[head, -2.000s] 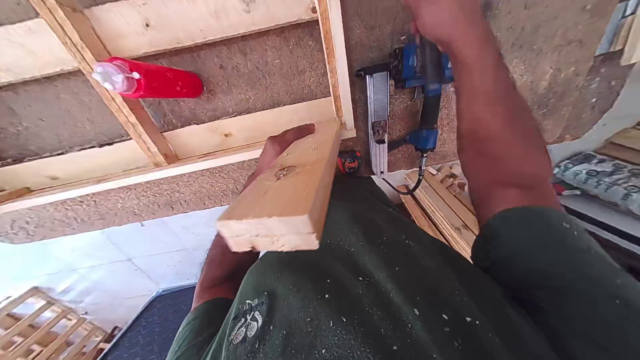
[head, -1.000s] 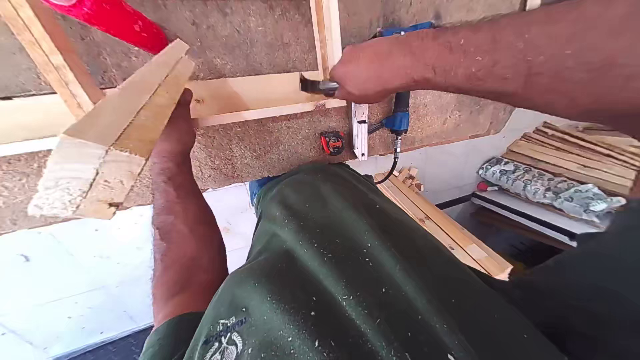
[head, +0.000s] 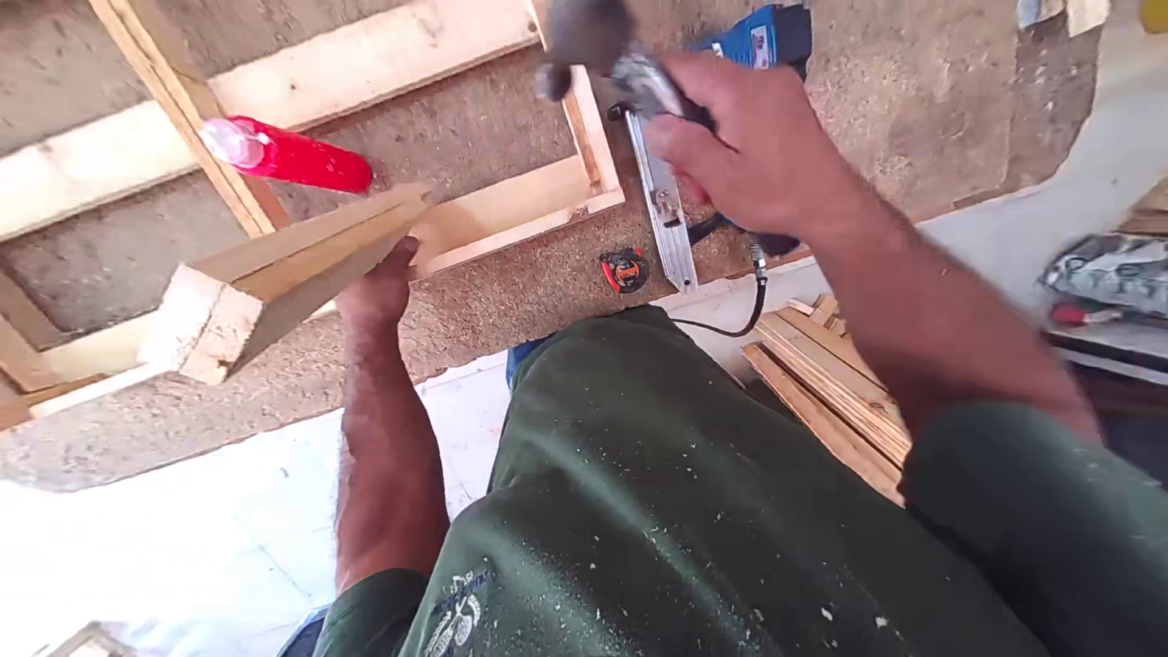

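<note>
My left hand [head: 379,287] grips a board assembly [head: 301,260] made of two wooden pieces lying face to face, its pale sawn end tilted toward me. In my right hand [head: 748,146] is a claw hammer [head: 593,36], blurred, held up at the top centre. Below the hammer, on the chipboard worktop, lies a blue pneumatic nailer [head: 757,41] with a silver magazine [head: 664,205], partly hidden by my right hand. The held boards are over the near rail of a wooden frame [head: 520,233].
A red bottle [head: 301,160] with a clear cap lies across the frame's slats. Near the worktop's front edge sits a tape measure [head: 625,271]. An air hose [head: 759,297] hangs over that edge, beside stacked wood strips [head: 830,392] lower right.
My right hand was empty-looking at the nailer two seconds ago, then held the hammer low at the frame's corner; now the hammer is raised. The boards remain in my left hand.
</note>
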